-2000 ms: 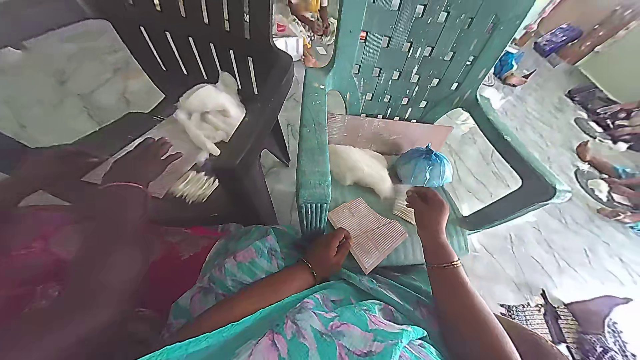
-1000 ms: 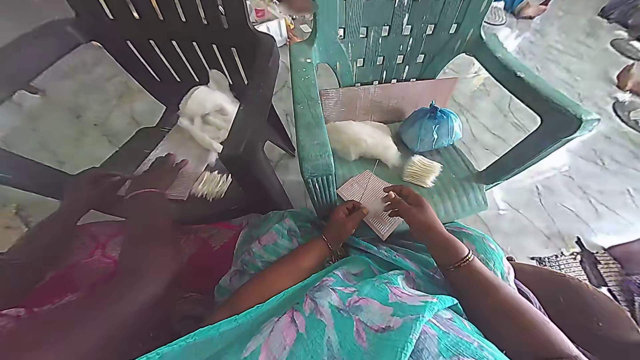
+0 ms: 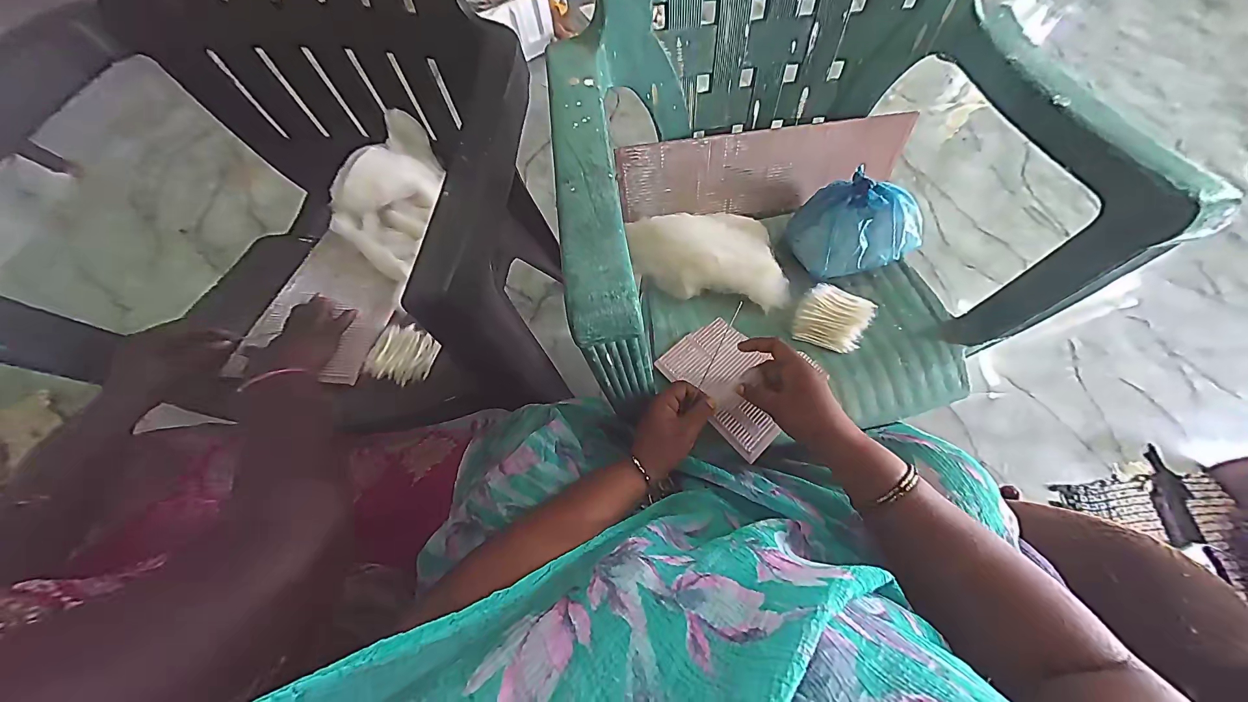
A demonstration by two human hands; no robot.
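Observation:
My left hand [image 3: 675,421] pinches the lower end of a thin stick [image 3: 723,346], which slants up over a ridged board [image 3: 749,429] lying at the seat's front edge. Over the board's right part is my right hand [image 3: 795,390], its thumb and forefinger apart; whether it touches the board is unclear. Behind the board, a tuft of white cotton [image 3: 707,255] rests on the green plastic chair [image 3: 902,361]. Right of the cotton stand a stack of white cotton wicks [image 3: 834,318] and a knotted blue plastic bag [image 3: 854,226].
A pinkish ridged sheet [image 3: 765,166] leans at the back of the green seat. At left, a co-worker's hands [image 3: 302,341] are on another ridged board [image 3: 336,292] on a dark plastic chair [image 3: 468,214], near cotton [image 3: 390,200] and a bundle of wicks [image 3: 402,353].
My right hand has moved from near the wick stack to the ridged board. The thin stick now shows upright from my left hand. The view has shifted closer over the chairs.

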